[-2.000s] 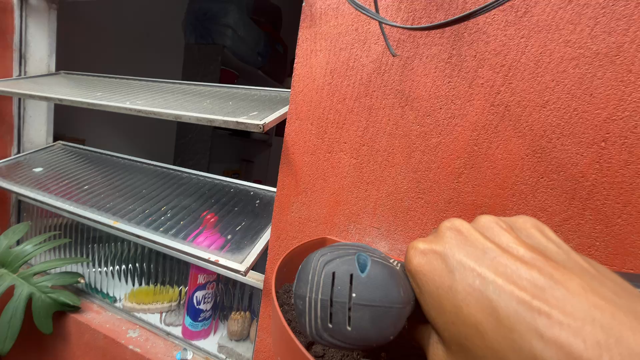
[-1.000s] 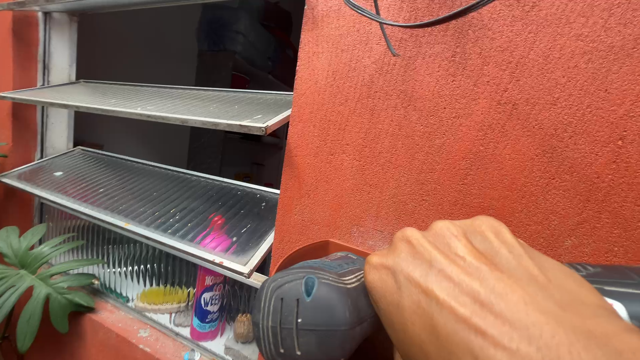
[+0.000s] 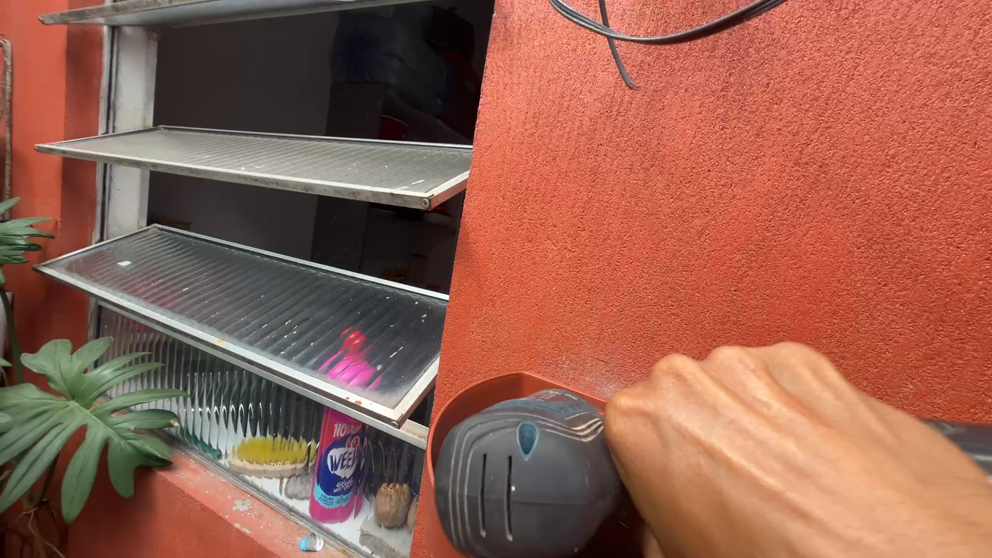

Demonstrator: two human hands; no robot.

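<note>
My right hand (image 3: 775, 449), knuckles up, comes in from the lower right and grips a dark grey power tool with a rounded, vented housing (image 3: 527, 480). Its fingers are mostly hidden behind the hand and the tool. The housing covers much of the mouth of a terracotta-coloured pot (image 3: 496, 387), which stands against the red textured wall (image 3: 697, 232). The tool's working end is out of sight. My left hand is not in view.
To the left, a louvred window has tilted ribbed glass panes (image 3: 256, 294). Behind the lowest pane stand a pink bottle (image 3: 337, 473) and a yellow brush (image 3: 271, 451). A leafy plant (image 3: 85, 418) grows at the far left. Black cable (image 3: 674, 37) hangs at the top.
Soil visible in the pot two seconds ago is now hidden behind the tool. The housing sits further left relative to the pot's rim, with my right hand still on it.
</note>
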